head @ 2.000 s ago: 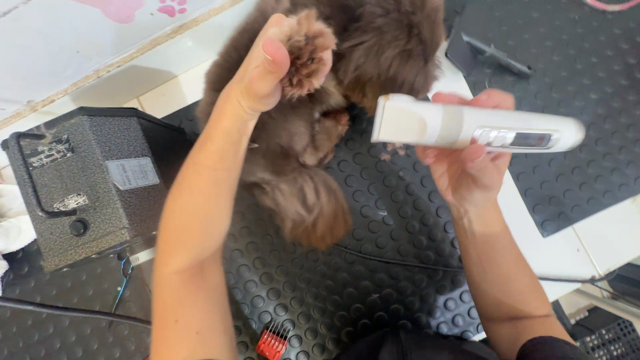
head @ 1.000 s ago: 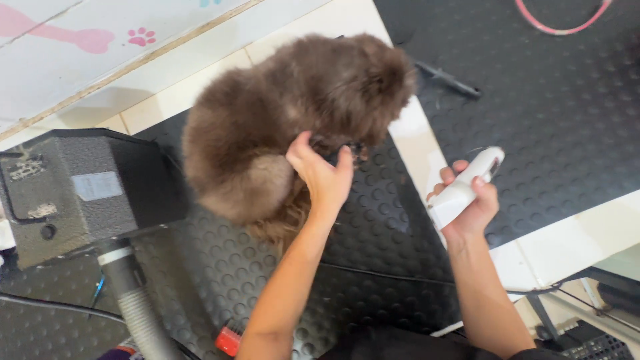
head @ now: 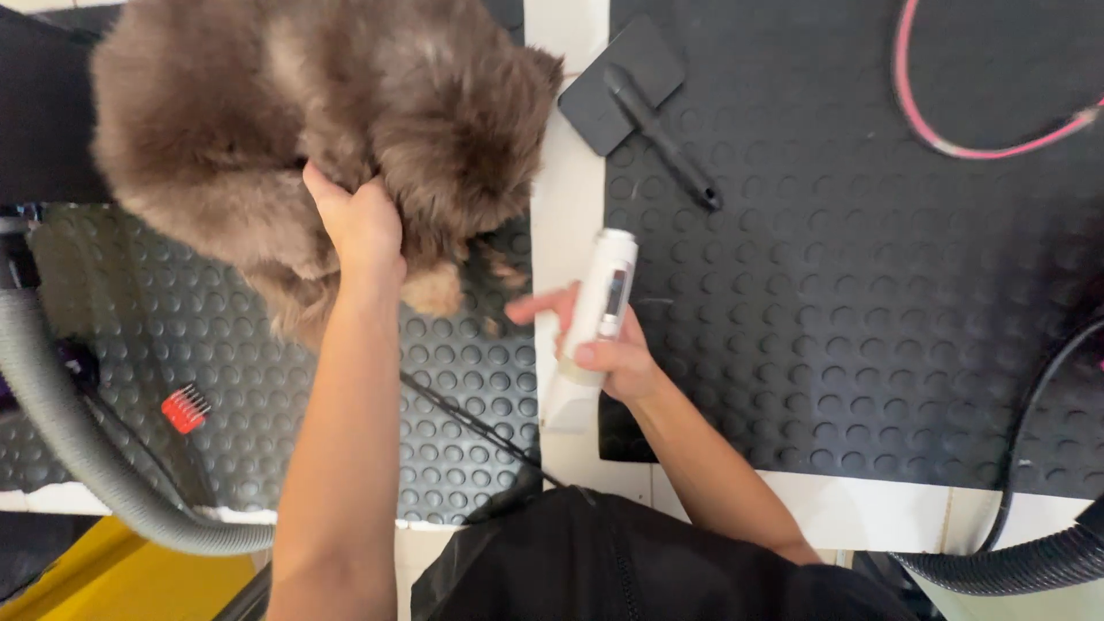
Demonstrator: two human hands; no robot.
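Observation:
A brown, long-haired dog point(head: 250, 129) is on the black studded rubber mat point(head: 466, 362) at the upper left, its head toward the right. My left hand point(head: 362, 224) reaches under its chest, the fingers partly buried in the fur, so what they grasp is hidden. In my right hand point(head: 604, 345) is a white cordless hair clipper point(head: 604, 302), held between thumb and fingers, with its wide head end pointing down toward me and one finger stretched out. A light-furred paw point(head: 434, 289) shows just right of my left wrist.
On the right mat lie a slicker brush point(head: 660, 129) and a pink loop lead point(head: 906, 78). A red clipper guard comb point(head: 185, 408) sits on the left mat, near a grey dryer hose point(head: 69, 440). A dark cord point(head: 474, 423) crosses toward my body. A black hose point(head: 1018, 561) is lower right.
My left hand went from a raised paw to the dog's chest area. The clipper has turned in my right hand, its wide head now toward me. The view has shifted.

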